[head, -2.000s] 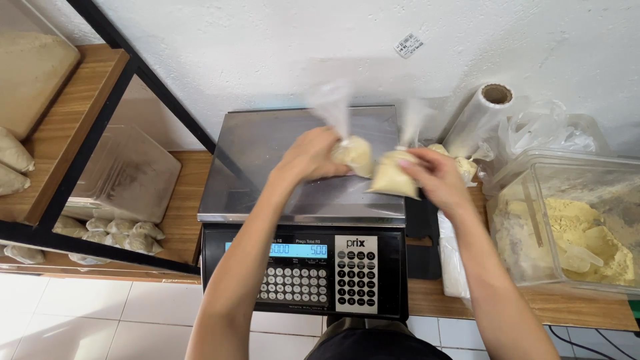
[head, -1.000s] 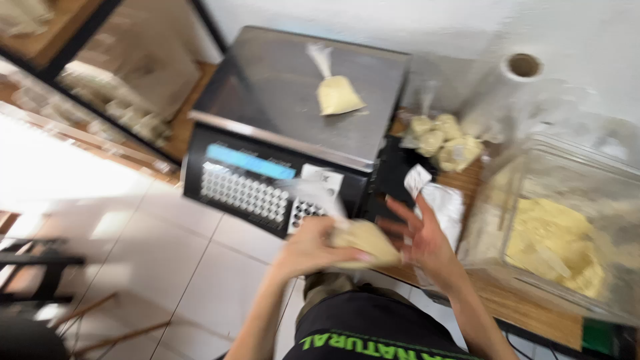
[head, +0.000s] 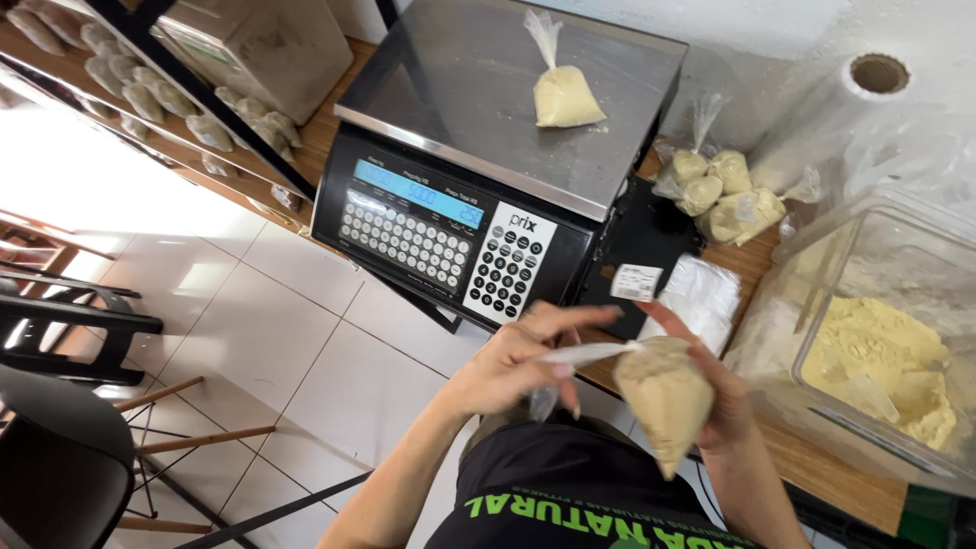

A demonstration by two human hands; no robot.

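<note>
A knotted clear plastic bag of pale yellow powder (head: pixel 663 396) hangs between my hands in front of my apron. My left hand (head: pixel 518 358) grips the bag's twisted neck with thumb and fingers. Against the bag's right side lies my right hand (head: pixel 717 381), with a printed white label (head: pixel 636 281) at its raised index fingertip. A second powder bag (head: pixel 566 97), its neck upright, rests on the steel platform of the prix scale (head: pixel 457 99), whose blue display is lit.
Right of the scale are several small filled bags (head: pixel 732 191), folded white plastic bags (head: pixel 698 293) and a plastic film roll (head: pixel 808 130). A clear tub of yellow powder (head: pixel 877 351) stands at the right. Shelves with bagged goods (head: pixel 152 91) and a black chair (head: pixel 61 457) are at left.
Two seconds ago both hands held bags above the scale; one bag now rests on its platform and the other is in front of me. The label is now at my right fingertip.
</note>
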